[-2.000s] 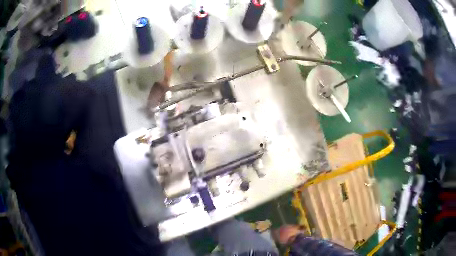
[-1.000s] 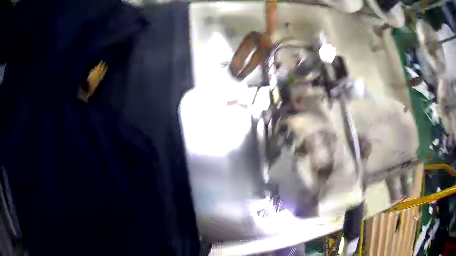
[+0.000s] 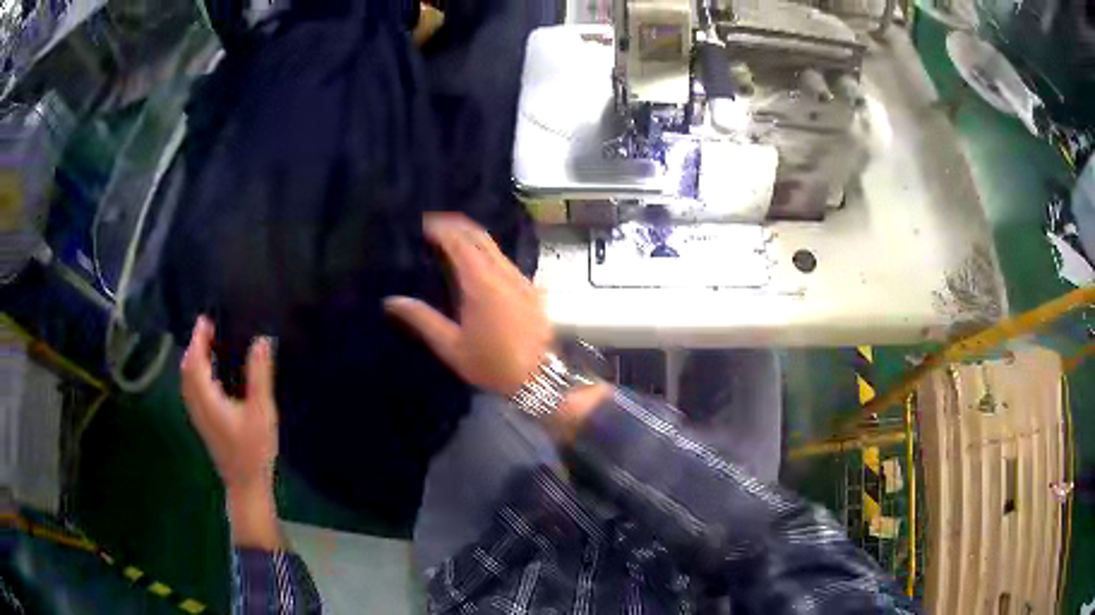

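Note:
A large heap of dark navy garment cloth (image 3: 318, 240) hangs at the left of the machine and down over the wearer's lap. My left hand (image 3: 234, 402) is at the heap's lower left edge, thumb and fingers apart. My right hand (image 3: 486, 306), with a metal watch at the wrist, is over the heap's right side, thumb and fingers spread. No cloth is seen pinched in either hand. The overlock machine (image 3: 793, 108) stands right of the heap, its needle area brightly lit, with a pale cloth plate (image 3: 570, 114) on its left.
The pale machine bed (image 3: 889, 276) has a dark round hole and a scuffed right end. A slatted tan board (image 3: 994, 481) stands in a yellow frame (image 3: 997, 330) at lower right. A white looped cord or rim (image 3: 144, 360) is left of the heap. The floor is green.
The view has shifted down and back from the machine. Both hands and sleeves now show at the dark heap; neither was seen on the cloth before. The needle area is now sharper.

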